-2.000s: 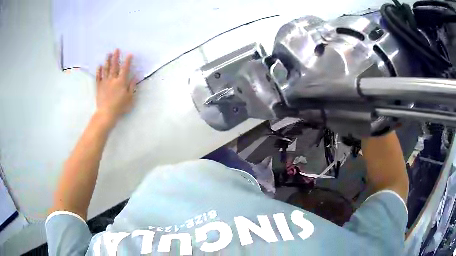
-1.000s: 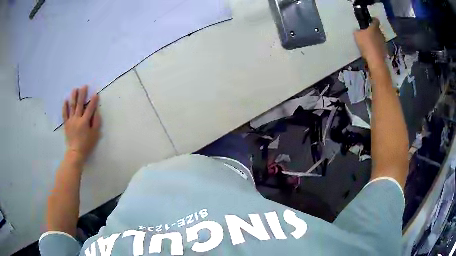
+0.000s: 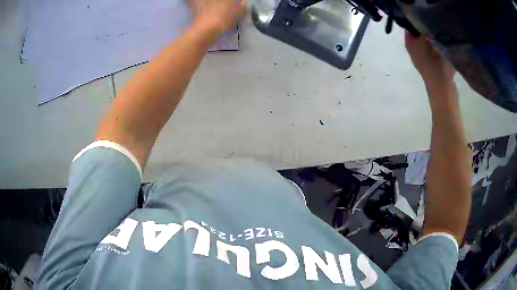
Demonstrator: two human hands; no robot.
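The fabric lay (image 3: 102,39) with its pale lilac marker and thin dark edge lies at the upper left. My left hand (image 3: 218,12) is at the top edge of the picture, partly cut off, over the lay's right end; its fingers are not clear. The grey metal base plate (image 3: 317,34) of the cutting machine sits on the table just right of my left hand. The dark motor housing (image 3: 470,45) fills the upper right. My right hand (image 3: 425,51) is beside the housing, its fingers mostly hidden behind it.
The off-white table (image 3: 244,119) has small dark specks and a short seam near the lay. Its front edge runs close to my body. White and dark fabric scraps (image 3: 368,192) litter the dark floor at the lower right.
My left hand has moved right and up from the lay's lower left edge. The base plate, partly seen at the top before, now shows angled beside it, with the motor housing over my right hand.
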